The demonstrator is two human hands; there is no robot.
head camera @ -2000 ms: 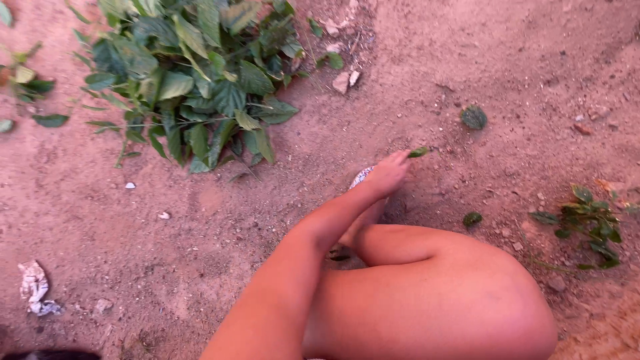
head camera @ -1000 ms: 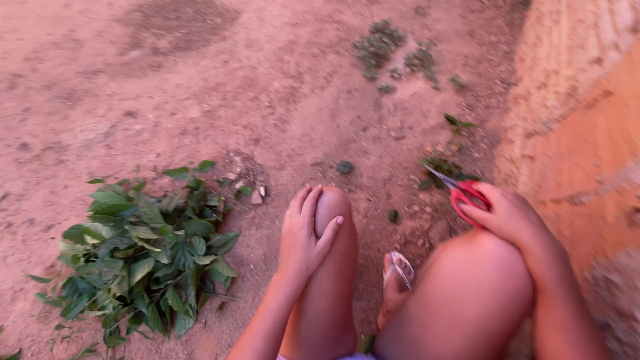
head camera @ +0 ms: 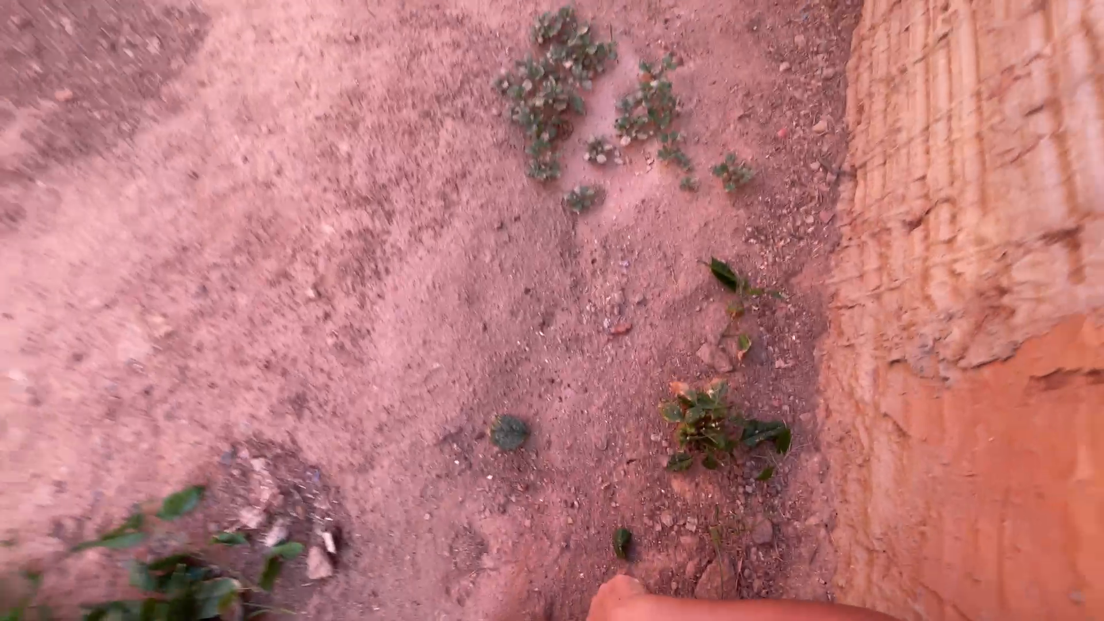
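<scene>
At the bottom edge, a strip of bare skin shows, with a rounded end on the left. It is cut off by the frame, and I cannot tell whether it is part of my right arm and hand or of a leg. My left hand is out of view. No scissors show. Just above the rounded end lies a small green leaf [head camera: 622,542]. A darker round leaf [head camera: 510,432] rests on the soil farther up and left. Cut leafy stems, a heap of green leaves [head camera: 185,591], show blurred in the lower left corner.
A rough orange earthen wall [head camera: 966,345] runs along the right side. Beside it grows a small leafy plant [head camera: 709,424], with a leafy sprig [head camera: 726,276] above. Low weeds [head camera: 552,95] stand at the top. Pale stone fragments [head camera: 319,562] lie near the leaf heap.
The view has shifted toward the ground ahead. Both hands, the knees and the red-handled scissors seen at my right hand one second ago are no longer clearly in view.
</scene>
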